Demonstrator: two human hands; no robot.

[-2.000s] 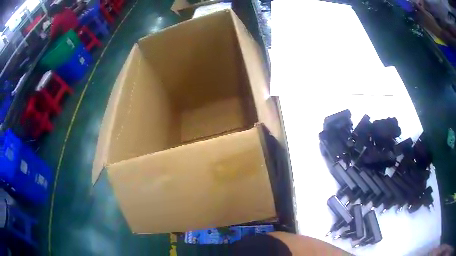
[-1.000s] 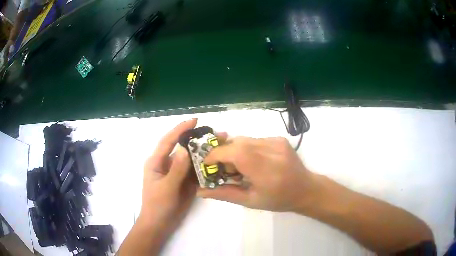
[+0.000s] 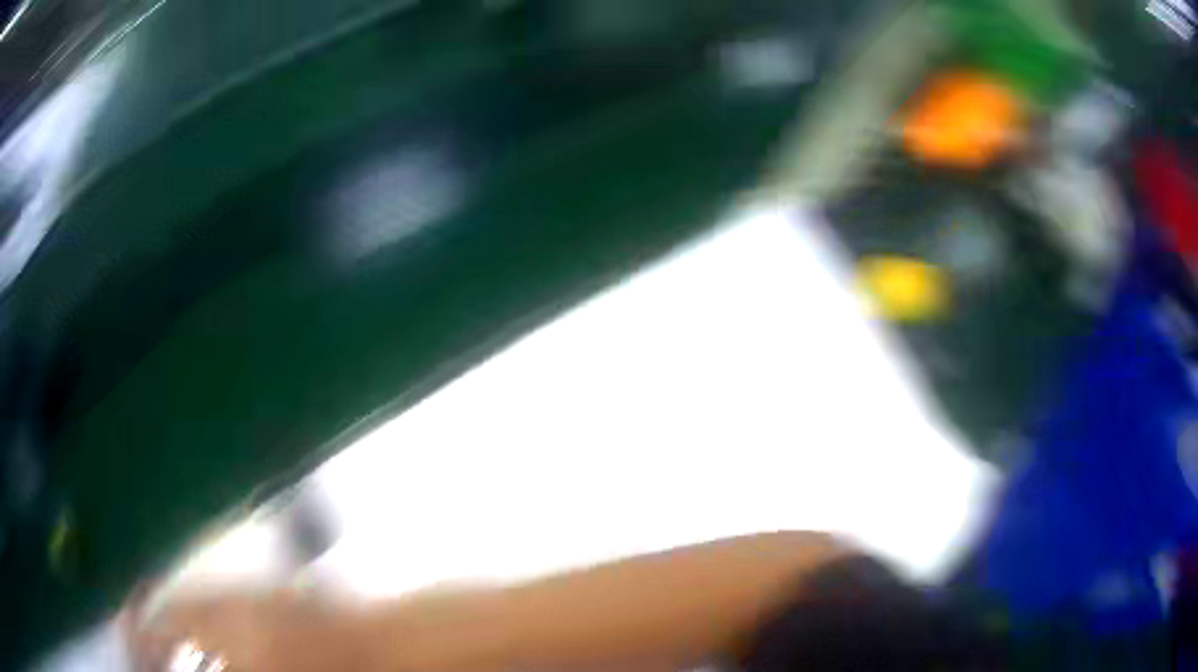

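Note:
The picture is heavily blurred. My right forearm reaches in from the lower right, with a dark sleeve at its end, to my right hand [image 3: 256, 628] at the lower left edge. The hand is smeared and partly cut off. A small bright glint shows beside it, but I cannot tell what it is or whether the fingers grip it. A dark smudge [image 3: 310, 520], perhaps the output cord, lies just above the hand on the white work sheet [image 3: 631, 407]. My left hand cannot be made out.
The green conveyor or bench [image 3: 315, 315] runs diagonally behind the sheet. At the right are a blurred orange thing [image 3: 962, 120], a yellow thing [image 3: 904, 288] and a large blue shape [image 3: 1084, 460], with green and red patches near them.
The view has swung to the right, so the housing pile has left the picture. My hands and the circuit board, clear and central before, have shifted to the lower left or out of sight.

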